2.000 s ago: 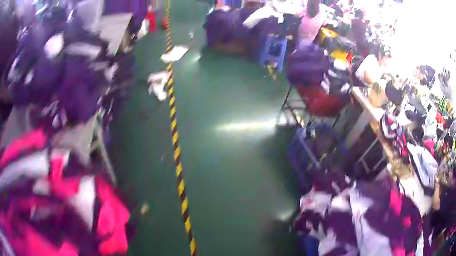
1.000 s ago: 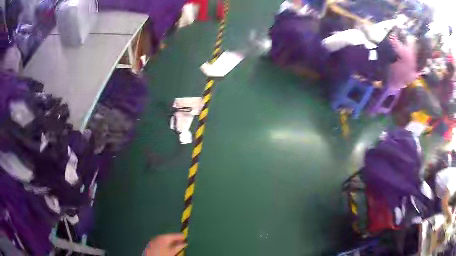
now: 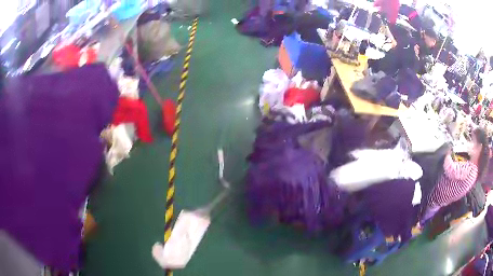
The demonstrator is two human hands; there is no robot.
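Neither of my hands can be made out. A flat white piece (image 3: 186,237), paper or cloth, lies on the green floor over the yellow-black tape at the lower middle, with a thin pale strip trailing from it. A large purple cloth (image 3: 48,151) hangs over the left side, blurred. A heap of dark purple garment pieces (image 3: 294,178) stands right of the aisle. A white cloth (image 3: 378,168) lies across dark cloth beside it.
Red cloth (image 3: 132,116) and white cloth lie low beside the left side. A blue-and-orange box (image 3: 305,56) stands by a wooden table (image 3: 359,99) at right. A blue stool (image 3: 370,242) is at the lower right. A person in a striped top (image 3: 451,180) is at right.
The view has moved forward along the aisle. The white floor piece and the dark heap are nearer. The hand at the bottom edge one second ago is no longer seen.
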